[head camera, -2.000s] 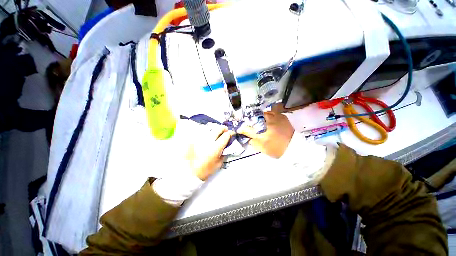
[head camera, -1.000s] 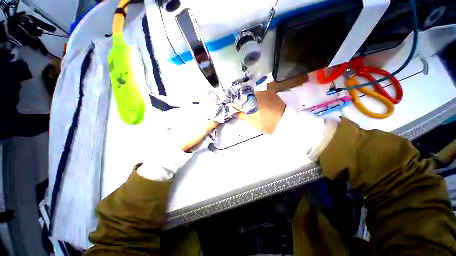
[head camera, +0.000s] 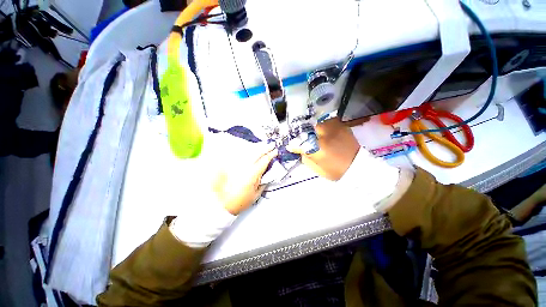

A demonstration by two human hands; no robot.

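Observation:
A small dark navy piece (head camera: 288, 154) with pale fabric lies under the presser foot and needle area (head camera: 280, 133) of the white sewing machine (head camera: 311, 36). My left hand (head camera: 242, 183) is in front and left of the needle, its fingertips on the fabric's left edge. My right hand (head camera: 333, 149) is close on the right, its fingers on the piece beside the presser foot and partly behind a metal part. A dark navy end (head camera: 242, 132) of the work sticks out left of the needle. Glare hides the pale fabric's outline.
A long white panel with a navy band (head camera: 90, 162) lies at the left. A yellow-green lamp or tool (head camera: 181, 120) hangs left of the needle. Red and orange scissors (head camera: 440, 157), pink and blue sticks (head camera: 394, 149) lie at the right. The scale (head camera: 293, 250) edges the table. Another person's arm (head camera: 534, 205) shows far right.
Over the last second the view has shifted, showing more of the machine head. My hands remain at the needle; my left fingers now pinch nearer the navy piece, which shows more clearly between my hands.

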